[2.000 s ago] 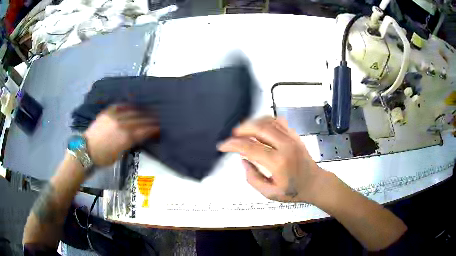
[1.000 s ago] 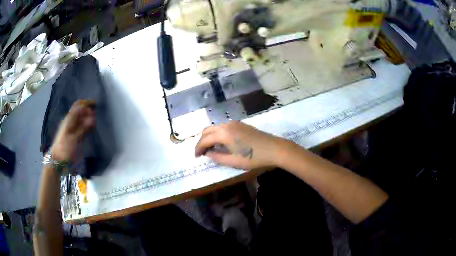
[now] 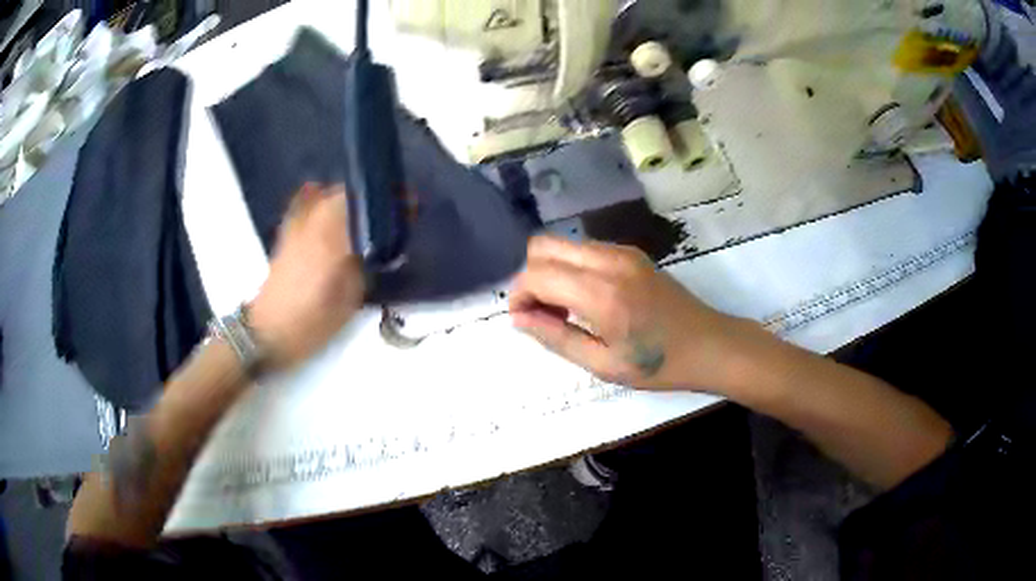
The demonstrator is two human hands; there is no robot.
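A black cut panel (image 3: 454,216) lies across the white table, its right end close to the presser foot (image 3: 517,187). My left hand (image 3: 312,261) is blurred and rests on the panel's left part; whether its fingers grip the cloth is unclear. My right hand (image 3: 596,301) has its thumb and curled fingers at the panel's right corner, in front of the needle plate; the fingertips seem to pinch the edge. The dark rod-like machine lamp (image 3: 373,159) hangs in front of the panel and hides part of it. The cream sewing machine head (image 3: 784,34) stands behind.
A thick stack of black cut pieces (image 3: 125,227) lies at the left, across the grey side table (image 3: 34,420) and white table. White cloth scraps (image 3: 68,85) are heaped at the back left. The table's front edge (image 3: 454,488) curves below my hands.
A single panel now lies apart from the black stack, between it and the presser foot. My left hand has moved right from the stack. My right hand is at the panel's corner.
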